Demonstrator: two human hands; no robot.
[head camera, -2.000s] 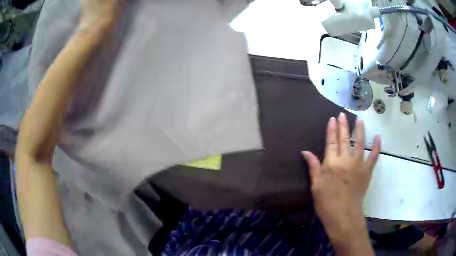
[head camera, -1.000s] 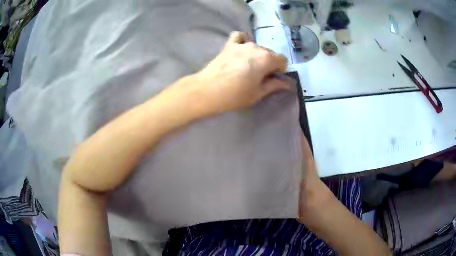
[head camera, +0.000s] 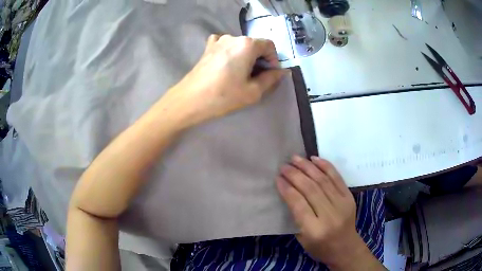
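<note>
The light grey-taupe garment panel (head camera: pixel 222 169) covers the left side, the bed's left part and the lap. A narrow dark strip (head camera: pixel 305 114) shows along its right edge. My left hand (head camera: pixel 246 69) pinches cloth near the panel's upper right corner, fingers curled. My right hand (head camera: pixel 320 204) lies with its fingers close together on the panel's lower right edge, over the lower end of the dark strip. The presser foot (head camera: pixel 300 33) stands just beyond the corner, beside the round metal slide plate (head camera: pixel 316 39). What lies under the light panel is hidden.
Thread snips with red handles (head camera: pixel 463 99) lie open on the white machine table (head camera: pixel 391 127) at right. A printed ruler scale (head camera: pixel 394 160) runs near its front edge. Stacked cut pieces (head camera: pixel 454 222) are at lower right. Striped clothing (head camera: pixel 248 256) shows below.
The light panel now covers the dark cloth except a narrow strip; the yellow-green patch is hidden. My left hand came from upper left to the corner. My right hand, partly under the panel before, lies on top.
</note>
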